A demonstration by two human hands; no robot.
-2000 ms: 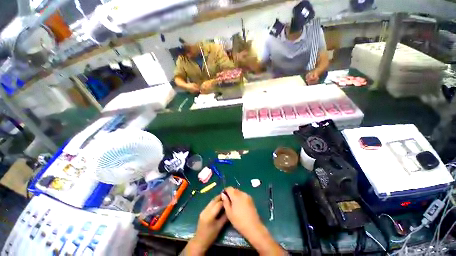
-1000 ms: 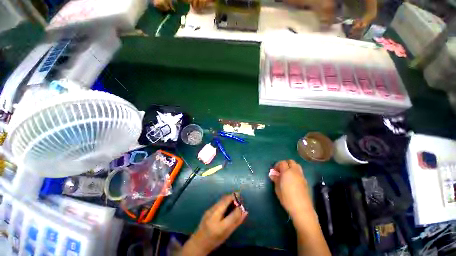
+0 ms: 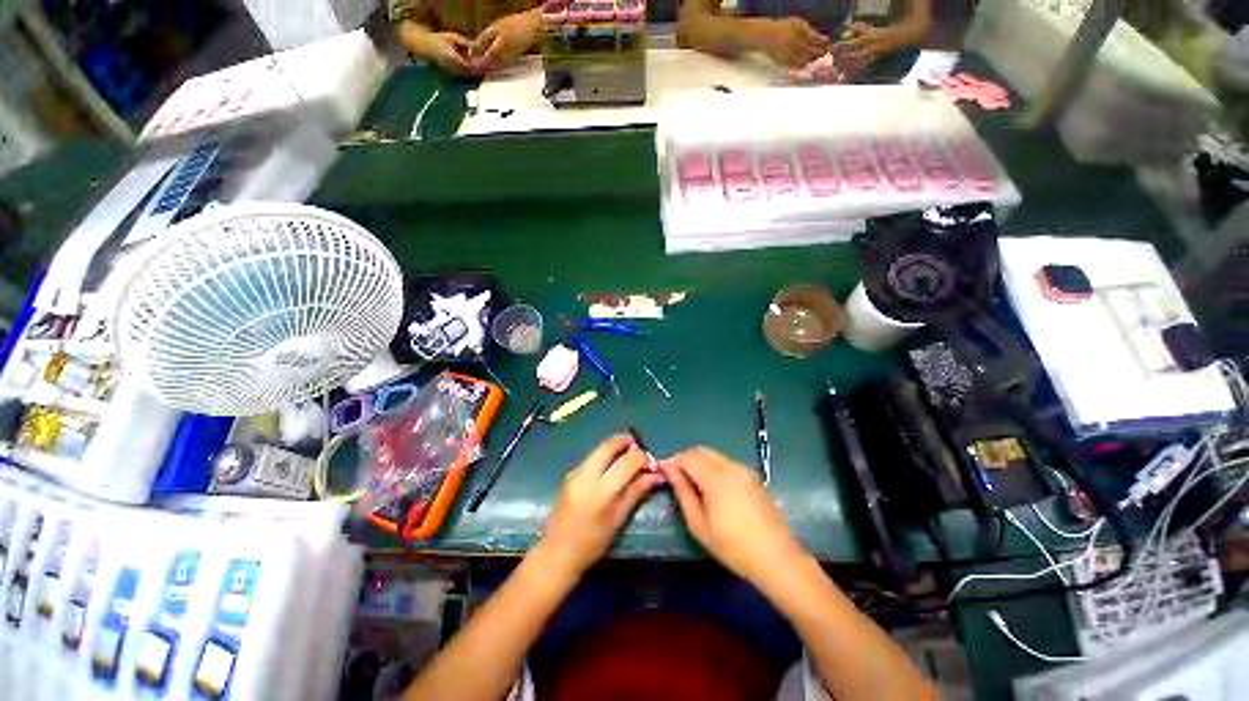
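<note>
My left hand [image 3: 597, 501] and my right hand [image 3: 721, 507] meet at the fingertips near the mat's front edge. Between them is a small pink and dark part, perhaps a watch body [image 3: 652, 463], mostly covered by the fingers. Slim tweezers [image 3: 763, 438] lie right of my right hand. A pink-and-white watch part [image 3: 558, 366] lies beyond my left hand, beside blue-handled cutters [image 3: 596, 359]. A yellow-ended tool [image 3: 573, 407] and a black pen-like tool [image 3: 506, 456] lie to the left.
A white fan [image 3: 260, 308] and a tray of watches [image 3: 171, 603] stand left, by an orange-edged meter [image 3: 478, 436]. A screw cup [image 3: 518, 329], brown-tinted dish [image 3: 803, 321] and foam tray [image 3: 836, 226] are farther back. Black equipment [image 3: 877, 466] stands right. People's hands [image 3: 808, 45] show across the bench.
One second ago my hands were apart, the left holding a dark and pink piece, the right a small pink piece. They have come together. The camera view has shifted.
</note>
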